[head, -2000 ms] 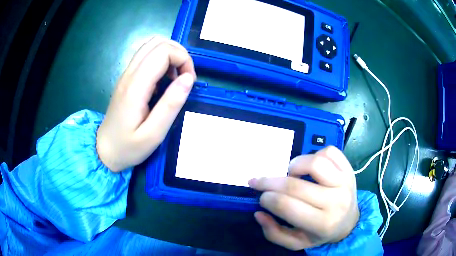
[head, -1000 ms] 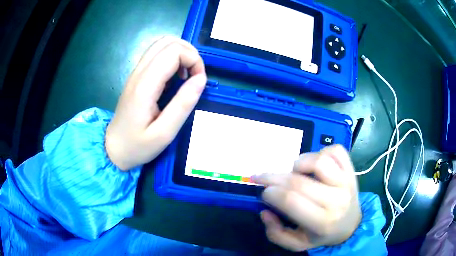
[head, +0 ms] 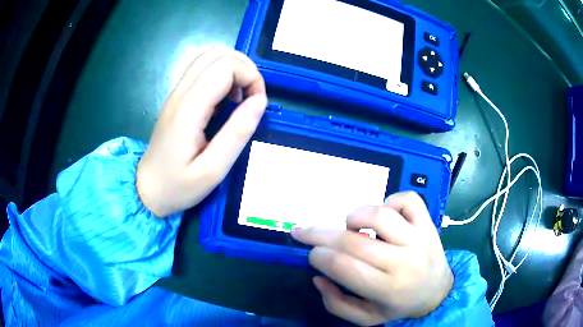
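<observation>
Two blue handheld testers lie one behind the other on the bench. The near tester (head: 316, 185) shows a white screen with a green strip at its lower left. My left hand (head: 198, 131) is curled over its upper left corner, thumb and fingertips at the upper edge. My right hand (head: 383, 262) holds nothing and covers the lower right part; its index fingertip is on the screen's bottom edge by the strip. A red spot shows between its fingers. The far tester (head: 358, 99) has a white screen and an untouched keypad.
A white cable (head: 505, 147) lies looped at right, one end at the near tester's right side, a loose plug (head: 471, 82) by the far one. Beyond it are a yellow-and-black item (head: 566, 220) and a blue case (head: 575, 140). A pink sleeve (head: 566, 300) shows at lower right.
The green strip has appeared on the near screen since the oldest frame. My right index fingertip has slid left along its bottom edge. My left hand stays at the corner; the view has shifted slightly.
</observation>
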